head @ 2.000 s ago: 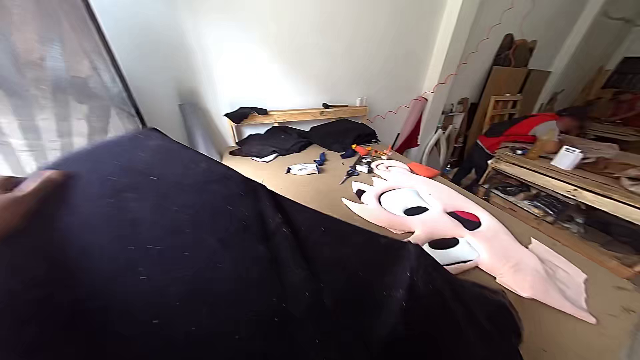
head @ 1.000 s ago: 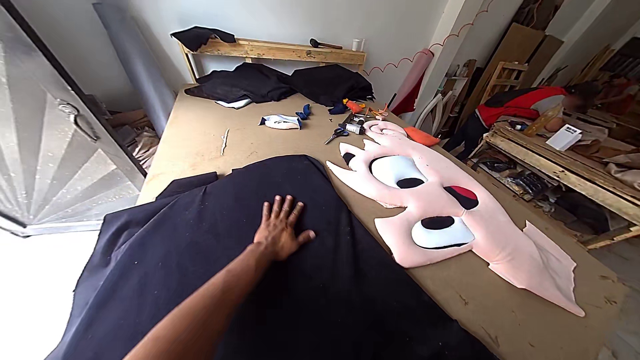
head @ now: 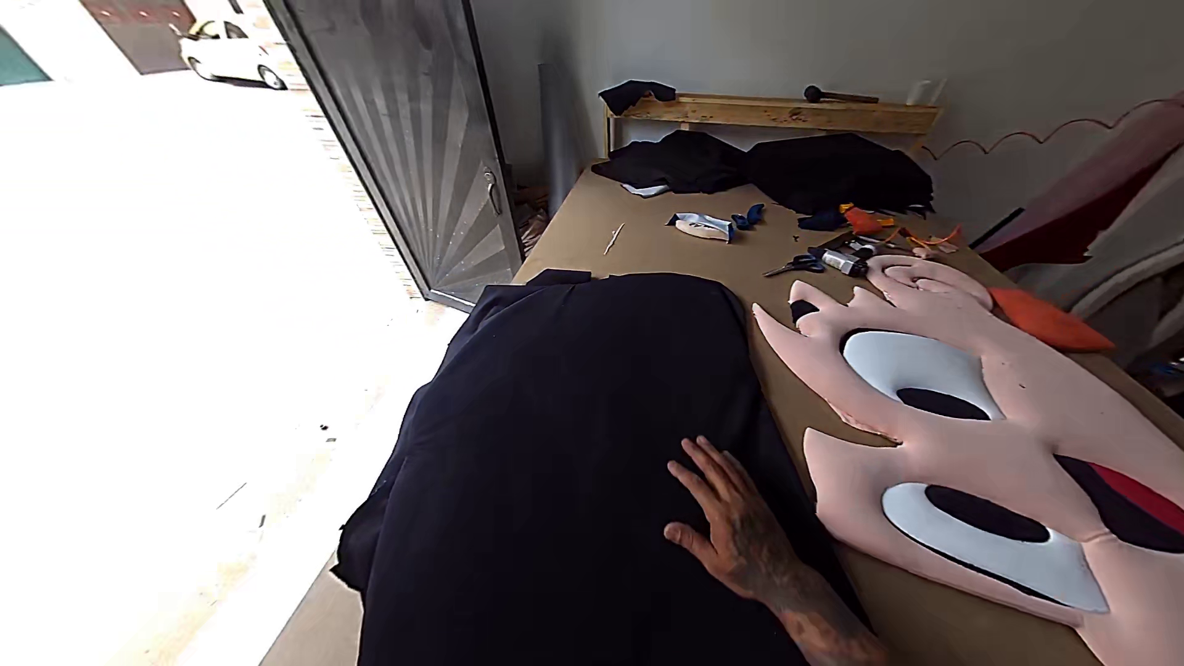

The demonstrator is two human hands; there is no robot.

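Observation:
Dark navy or black fabric (head: 573,444) lies spread over the near part of the brown-covered table. Flat on its right side rests my right hand (head: 735,532), palm down with the fingers apart. My left hand is out of view. To the right of the fabric lies a padded pale-pink cartoon face (head: 1027,379) with white and black eyes and a red and black part. Beyond it are dark-handled scissors (head: 795,265), a small labelled container (head: 844,263) and an orange padded piece (head: 1050,319). A white-and-blue piece (head: 703,228) lies farther back.
Piles of dark fabric (head: 837,171) sit at the table's far end, before a wooden rail (head: 777,113) that holds a mallet-like tool (head: 837,95). A metal door (head: 407,139) stands ajar at left. A thin white strip (head: 613,239) lies on the table.
The dark fabric, raised in the earliest frame, now lies on the table. My left hand, on the fabric one second ago, has left the view; my right hand now rests there. The view has swung left.

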